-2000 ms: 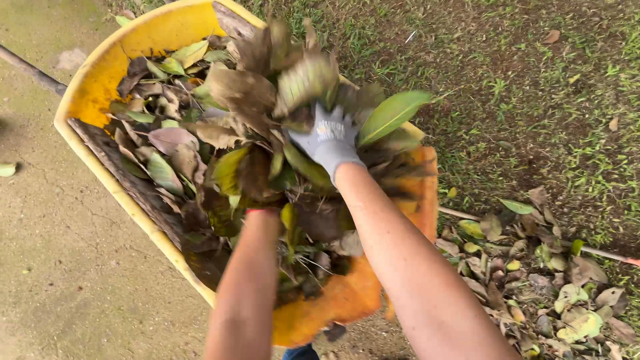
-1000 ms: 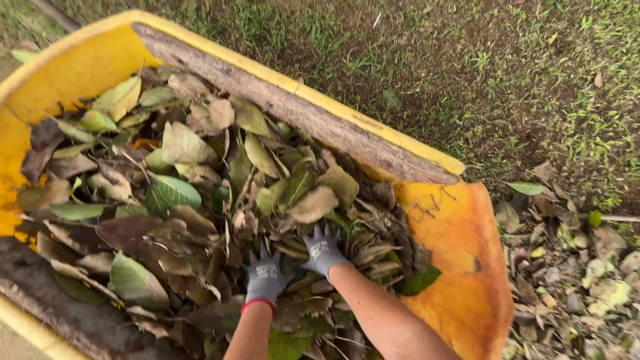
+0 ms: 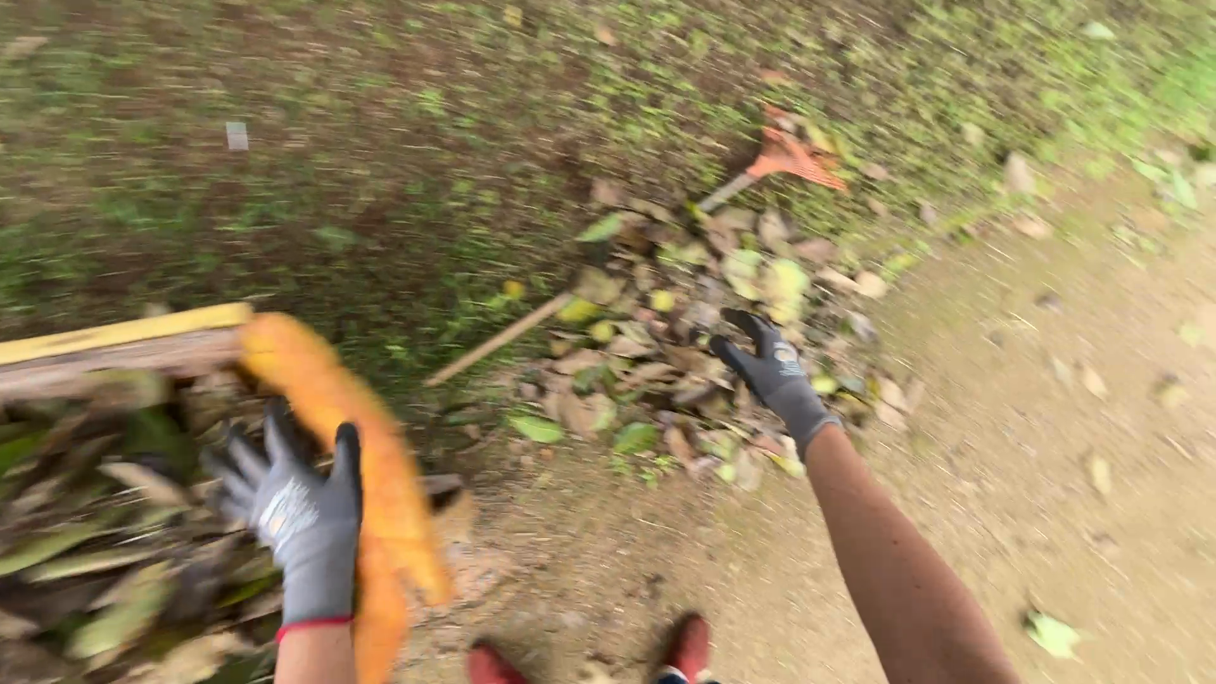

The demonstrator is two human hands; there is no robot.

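Note:
Both hands wear grey work gloves with dark fingers. My left hand (image 3: 299, 513) is spread, with nothing in it, over the leaves (image 3: 123, 532) in the yellow wheelbarrow tray (image 3: 123, 332), beside its worn orange end (image 3: 370, 484). My right hand (image 3: 771, 370) is out to the right with its fingers apart, above the right part of a pile of dry and green leaves (image 3: 655, 370) on the ground. Whether its fingertips touch the leaves cannot be told. The pile partly covers a rake's wooden handle (image 3: 499, 337).
The rake's orange fan head (image 3: 793, 160) lies beyond the pile on patchy grass (image 3: 399, 171). Bare dirt (image 3: 1026, 380) with scattered leaves extends at the right. My red shoes (image 3: 689, 646) stand at the bottom edge, near the tray's end.
The view has swung right, to the pile and rake. Both hands were among the leaves in the tray; my right hand has moved out over the ground pile, and my left hand has lifted.

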